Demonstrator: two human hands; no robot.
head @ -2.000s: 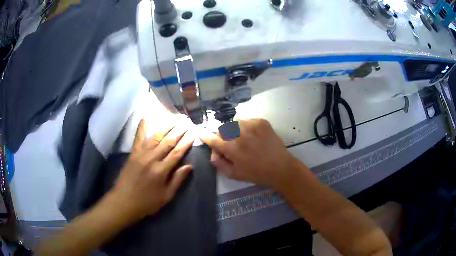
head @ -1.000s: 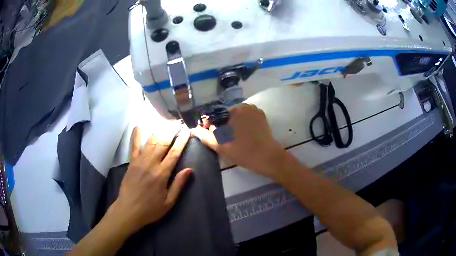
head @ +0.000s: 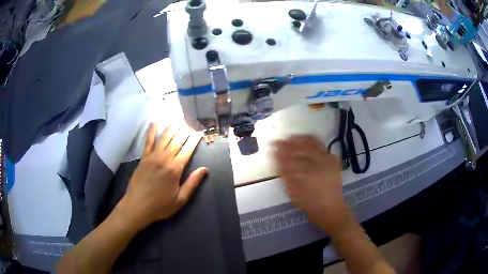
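Observation:
A dark grey garment panel (head: 198, 230) lies on the machine table, its far end under the presser foot (head: 210, 136). Its pale grey underside (head: 126, 126) shows folded over to the left. My left hand (head: 163, 179) lies flat on the cloth just left of the foot, fingers spread. My right hand (head: 310, 176) is blurred, off the cloth, to the right of the needle area; its fingers are not clear, and I cannot tell whether it holds anything. The dark knob-like attachment (head: 248, 144) hangs right of the foot.
The white sewing machine head (head: 321, 48) spans the top. Black-handled scissors (head: 360, 150) lie beneath its arm, beside my right hand. The grey front edge with a ruler scale (head: 396, 179) runs along the table. Dark waiting panels (head: 48, 96) lie behind at left.
My right hand has left the cloth by the needle and moved right, towards the scissors. My left hand stays on the cloth. The whole view has shifted slightly.

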